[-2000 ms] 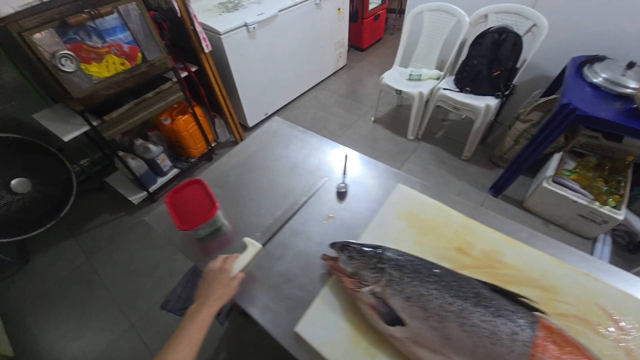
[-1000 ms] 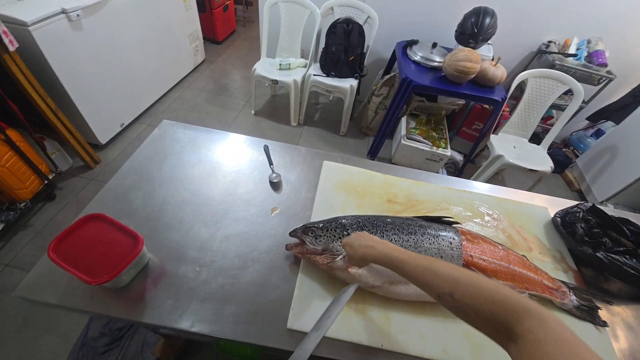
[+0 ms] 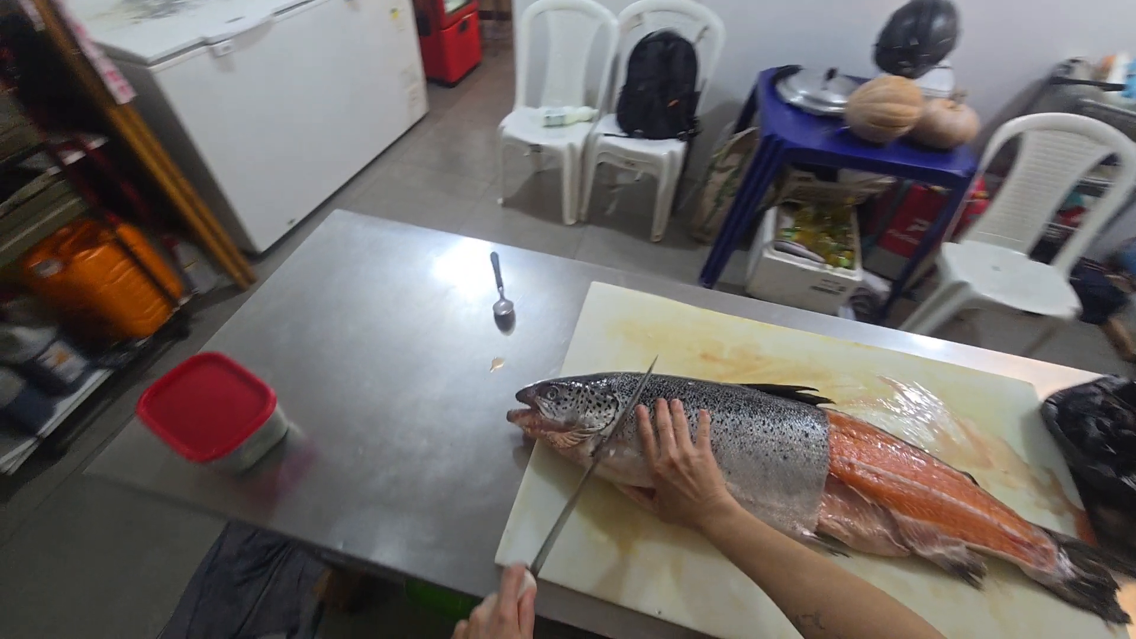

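A whole fish with a silvery, spotted head and front point(image 3: 745, 444) lies on a white cutting board point(image 3: 621, 333), its mouth pointing left. Skin is off its rear part, baring orange flesh point(image 3: 923, 479). My right hand point(image 3: 682, 466) rests palm down on the silvery side, just behind the head, fingers slightly spread. At the bottom edge, partly out of view, my left hand point(image 3: 501, 612) grips the pale handle of a long knife point(image 3: 577, 497). Its blade slants up across the fish behind the head, tip near the back. Whether it has cut in, I cannot tell.
A plastic tub with a red lid point(image 3: 209, 406) stands at the left of the steel table point(image 3: 355, 355). A spoon point(image 3: 501, 297) lies beyond the board's left end. A black plastic bag point(image 3: 1096, 435) is at the right. White chairs point(image 3: 559, 124) and a blue table point(image 3: 816, 142) stand behind.
My left hand has brought the knife from the steel table to across the fish. My right hand, bent near the head one second ago, now lies flat farther back. The view has swung right.
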